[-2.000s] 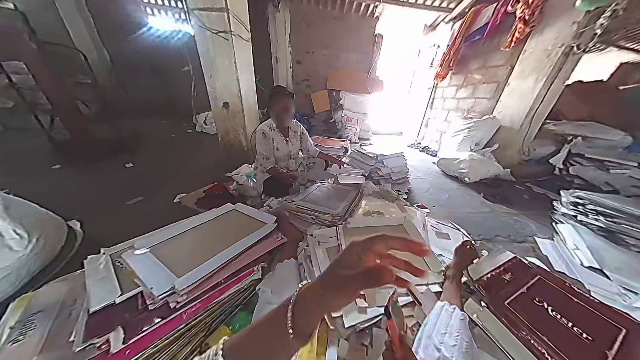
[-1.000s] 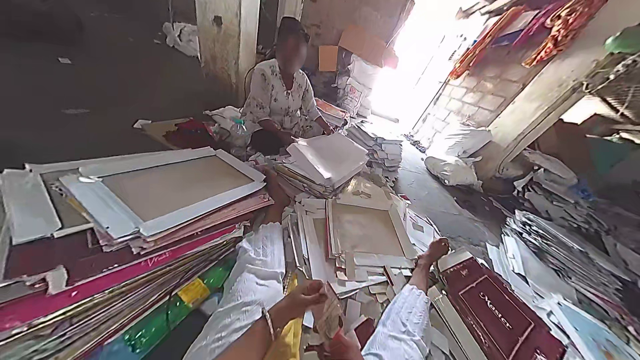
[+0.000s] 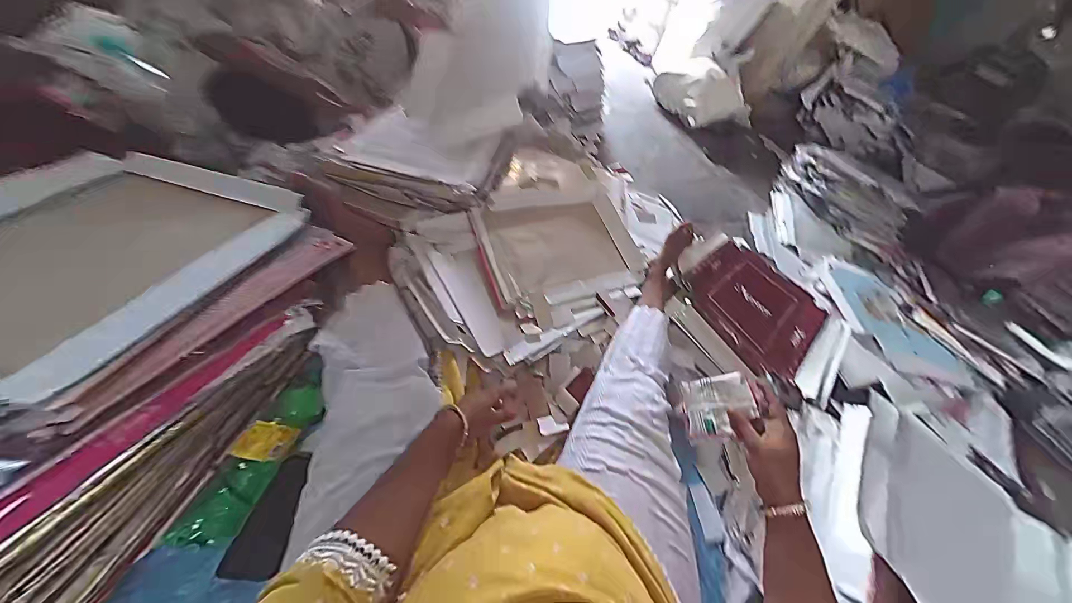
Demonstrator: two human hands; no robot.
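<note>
My right hand (image 3: pixel 766 435), out over the papers beside my outstretched leg, grips a small printed packet (image 3: pixel 718 404) between thumb and fingers. My left hand (image 3: pixel 490 409) hovers between my legs over small cardboard scraps (image 3: pixel 548 394), its fingers curled; whether it holds anything is unclear. A shallow cardboard box tray (image 3: pixel 557 247) rests on a pile of flattened card in front of me. The maroon box lid (image 3: pixel 754 310) with writing lies near my right foot. The upper part of the view is blurred.
On the left stand stacked flat cardboard pieces topped by a large white-edged tray (image 3: pixel 276 230). Beside them lie a green plastic bottle (image 3: pixel 226 494) and a dark flat object (image 3: pixel 264 519). Loose white sheets (image 3: pixel 946 494) and paper stacks (image 3: pixel 846 197) spread along the right.
My hands, close together one second ago, are now apart; the right one has moved out to the right with the packet. The view has tipped steeply downward.
</note>
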